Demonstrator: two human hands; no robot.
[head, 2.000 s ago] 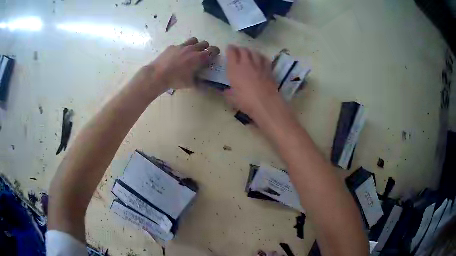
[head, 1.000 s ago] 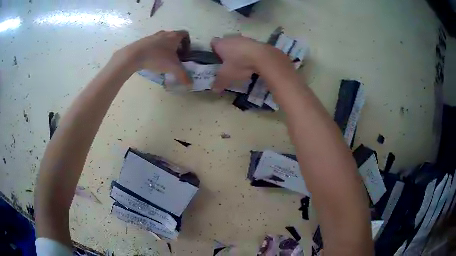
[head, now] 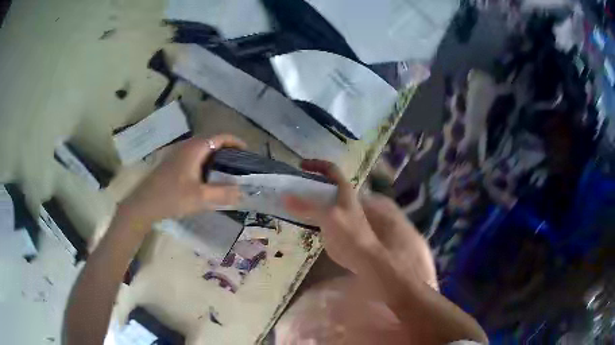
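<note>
A dark cut bundle topped with white marker paper (head: 270,192) is held just above the table near its edge. My left hand (head: 172,182) grips its left end, thumb on the paper and fingers behind the dark plies. My right hand (head: 344,215) grips its right end the same way and is slightly blurred. Part of another white-topped piece (head: 212,232) lies beneath the held bundle. The bundle's underside is hidden.
A long narrow strip bundle (head: 236,94) and a curved piece (head: 337,87) lie beyond my hands. Small bundles (head: 152,131) lie to the left. A printed fabric scrap (head: 246,259) lies near the table edge (head: 297,279). Fabric waste (head: 472,148) and blue material (head: 499,249) are at the right.
The view has swung to the table's edge and the floor waste. Both hands still hold a white-topped bundle, now lifted, with its dark plies showing at the back.
</note>
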